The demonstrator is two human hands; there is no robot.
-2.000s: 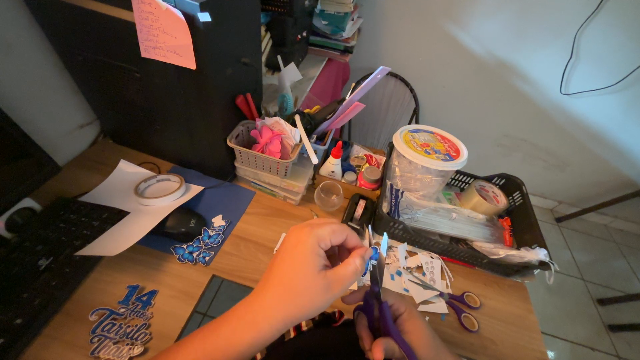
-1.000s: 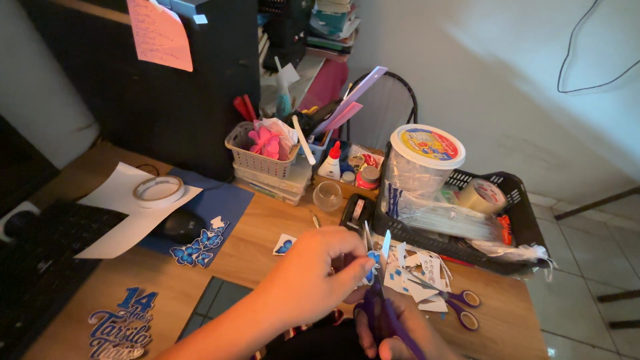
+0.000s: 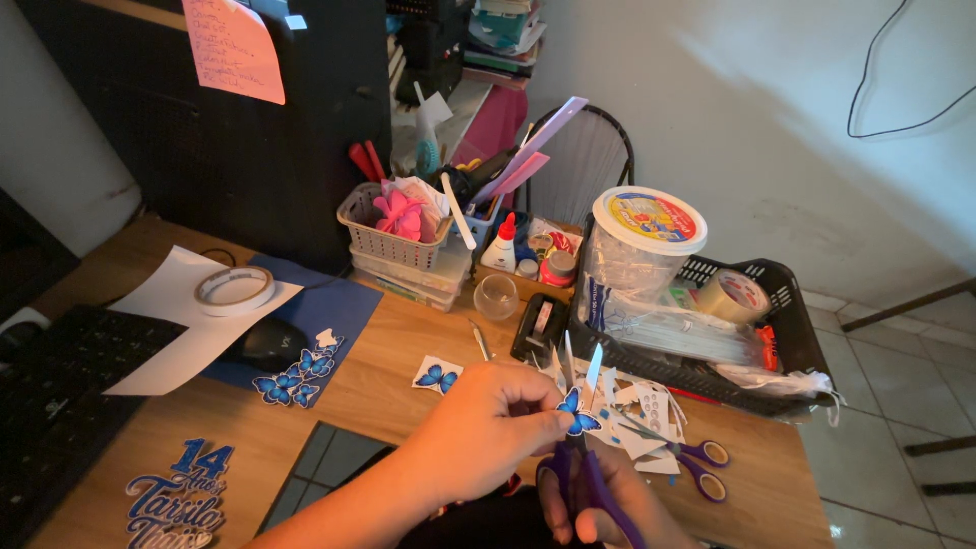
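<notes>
Between its thumb and fingers, my left hand point(image 3: 496, 427) pinches a small blue paper butterfly point(image 3: 578, 413). My right hand point(image 3: 602, 496) holds purple-handled scissors point(image 3: 583, 457), their blades apart just behind the butterfly and pointing away from me. A square of white paper with a blue butterfly point(image 3: 437, 375) lies on the wooden desk, left of my left hand. Several cut-out blue butterflies point(image 3: 297, 375) rest on a blue sheet at the left. White paper scraps point(image 3: 640, 419) and a second pair of purple scissors point(image 3: 705, 465) lie to the right.
A black plastic basket point(image 3: 801, 328) with a lidded tub and tape stands at the back right. Behind my hands are a tape dispenser point(image 3: 538, 324), a craft knife point(image 3: 480, 341), a clear cup point(image 3: 496, 297) and a glue bottle point(image 3: 501, 245). A tape roll point(image 3: 234, 290) and a keyboard point(image 3: 69, 389) are left.
The butterfly in my left hand now shows its spread wings in front of the scissor blades. The square with a butterfly, out of sight two seconds ago, is in view beside my left hand.
</notes>
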